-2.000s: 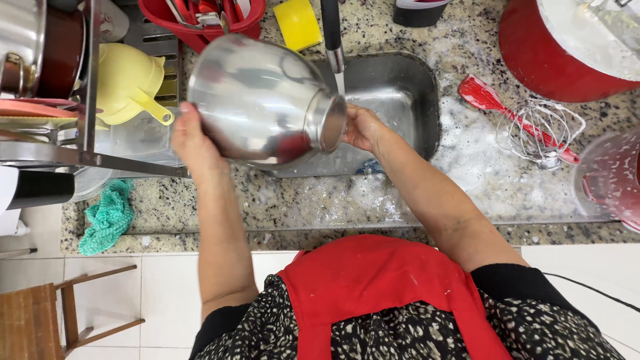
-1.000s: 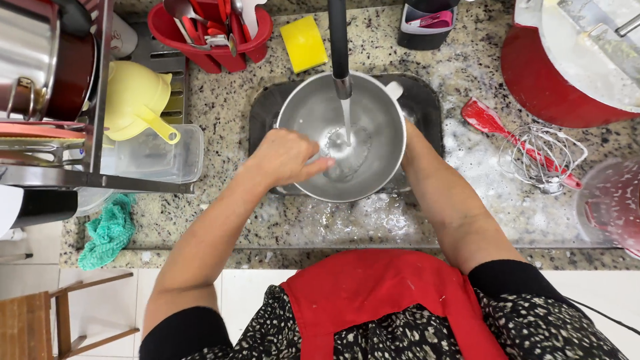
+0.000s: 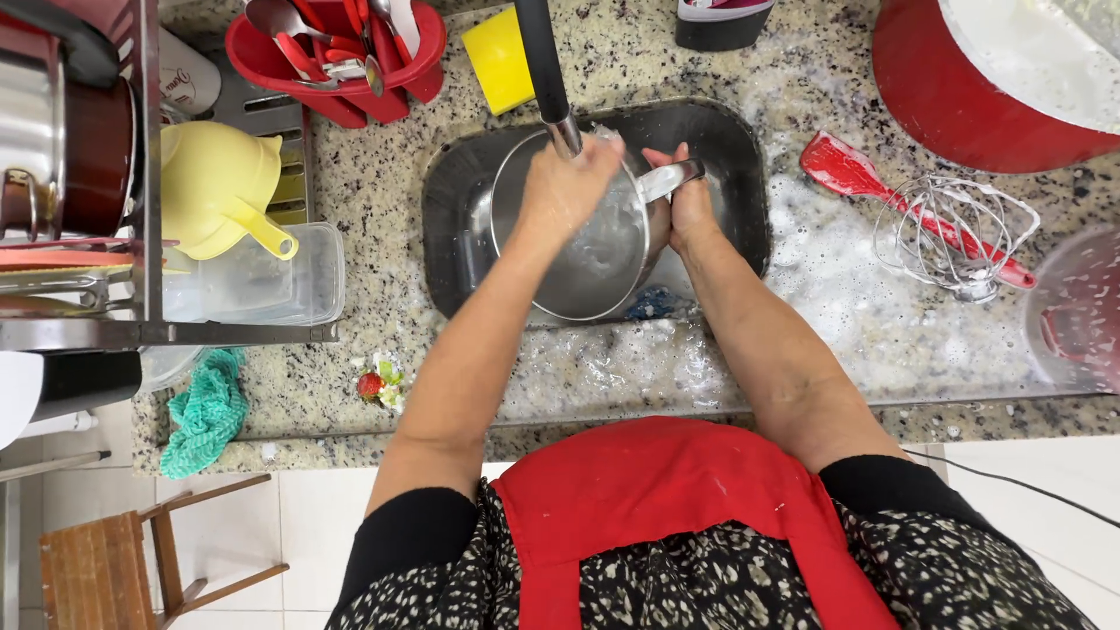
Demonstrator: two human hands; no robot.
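A stainless steel mixer bowl [image 3: 595,254] is tilted in the sink [image 3: 464,254], its mouth facing up and toward me, with water inside. My right hand [image 3: 693,206] supports its right side from outside, by the metal handle [image 3: 669,178]. Over the bowl's far rim, just under the tap [image 3: 556,96], is my left hand [image 3: 570,179]; water splashes over its fingers, and whether they grip the rim is unclear. A blue scrubbing pad [image 3: 652,304] lies at the sink's near edge.
Right of the sink are a red spatula [image 3: 844,166], a wire whisk [image 3: 954,232], a red pot [image 3: 927,96] and a clear container [image 3: 1076,306]. To the left stand a dish rack [image 3: 149,175], yellow colander [image 3: 219,188], plastic tub [image 3: 302,276] and green cloth [image 3: 208,416]. A strawberry [image 3: 370,385] lies on the counter.
The bowl was lifted and tipped sideways two seconds ago, then upright under the tap; now it is tilted. My left hand has moved from its near-left rim to the tap. A strawberry now shows on the counter.
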